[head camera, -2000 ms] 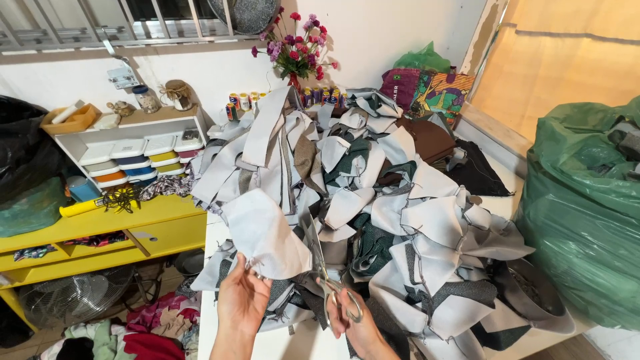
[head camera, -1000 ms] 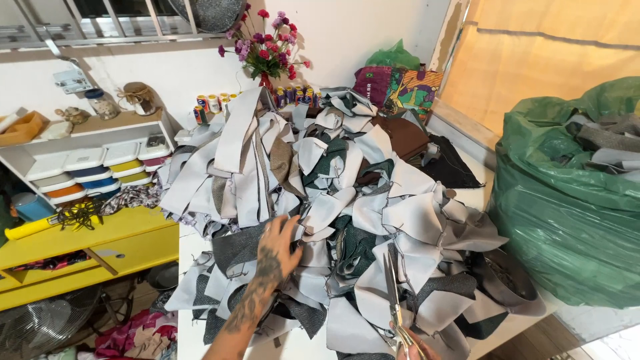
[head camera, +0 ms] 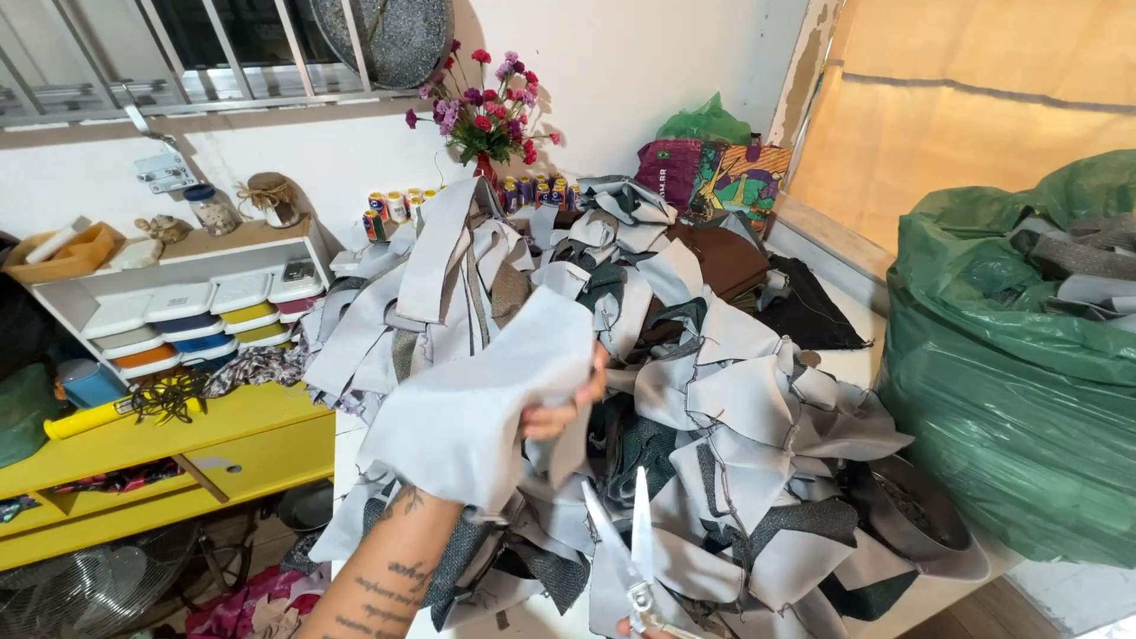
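My left hand (head camera: 568, 404) grips a light grey fabric piece (head camera: 488, 390), which drapes over most of the palm and wrist; fingertips show at its right edge. At the bottom centre, my right hand (head camera: 646, 632) holds metal scissors (head camera: 635, 568) with the blades spread apart, pointing up and away. Only a little of that hand is in view. Both are over a large heap of fabric scraps (head camera: 737, 382), light grey on one face and dark on the other, some with stitched edges. Long grey strips (head camera: 439, 266) lie at the back left of the heap.
Thread spools (head camera: 395, 206) and a flower vase (head camera: 484, 167) stand behind the heap. A green plastic bag (head camera: 1003, 382) of scraps is at the right, near a dark round pan-like item (head camera: 914, 515). At the left are a yellow cabinet (head camera: 275, 444) and a white shelf (head camera: 80, 297) with lidded containers.
My left hand, which was reaching into the heap with no large piece, now holds up a grey fabric piece. The scissors have moved left, and their blades are spread wider than a second ago.
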